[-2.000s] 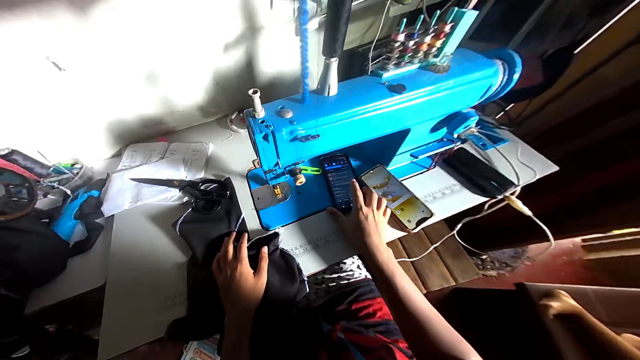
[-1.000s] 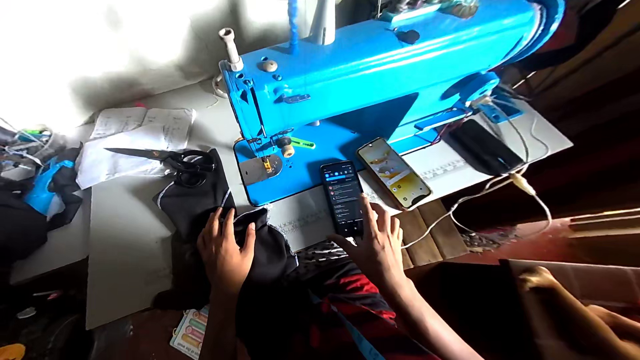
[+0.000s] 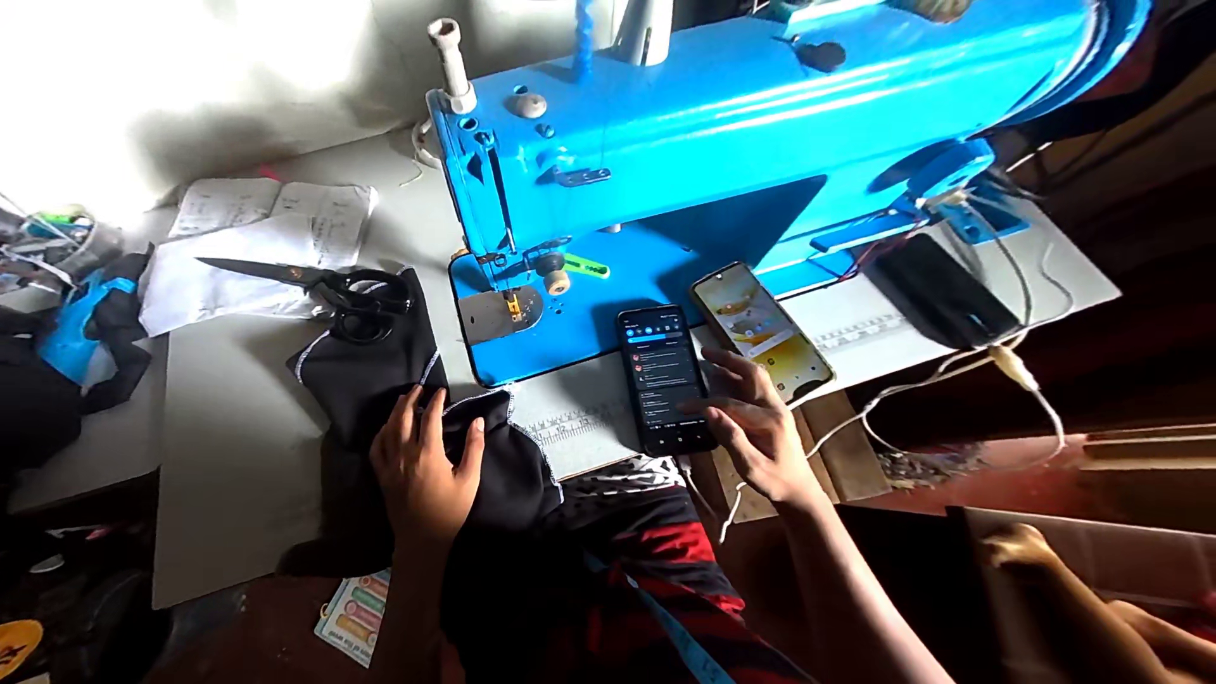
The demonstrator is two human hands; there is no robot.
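Note:
My left hand [image 3: 427, 465] lies with spread fingers on black fabric [image 3: 375, 375] with white overlocked edges, at the table's front edge. My right hand [image 3: 755, 427] hovers at the lower right of a dark smartphone [image 3: 663, 380] with a lit screen, its fingers apart; whether a fingertip touches the screen is unclear. Right of that phone, a second smartphone [image 3: 765, 332] with a yellowish lit screen lies partly on the bed of a blue sewing machine [image 3: 722, 123]. Black-handled scissors [image 3: 356, 299] rest partly on the fabric and partly on papers.
Papers with writing [image 3: 237, 252] lie at the left of the white table [image 3: 247, 456]. A black pouch-like item [image 3: 940, 290] and white cables [image 3: 1021, 366] are at the right. A green tool [image 3: 586, 266] lies on the machine bed. Another person's bare limb [image 3: 1054, 579] shows lower right.
The view has moved closer to the machine. My right hand has shifted off the dark phone's lower part toward its right side. My left hand stays on the black fabric.

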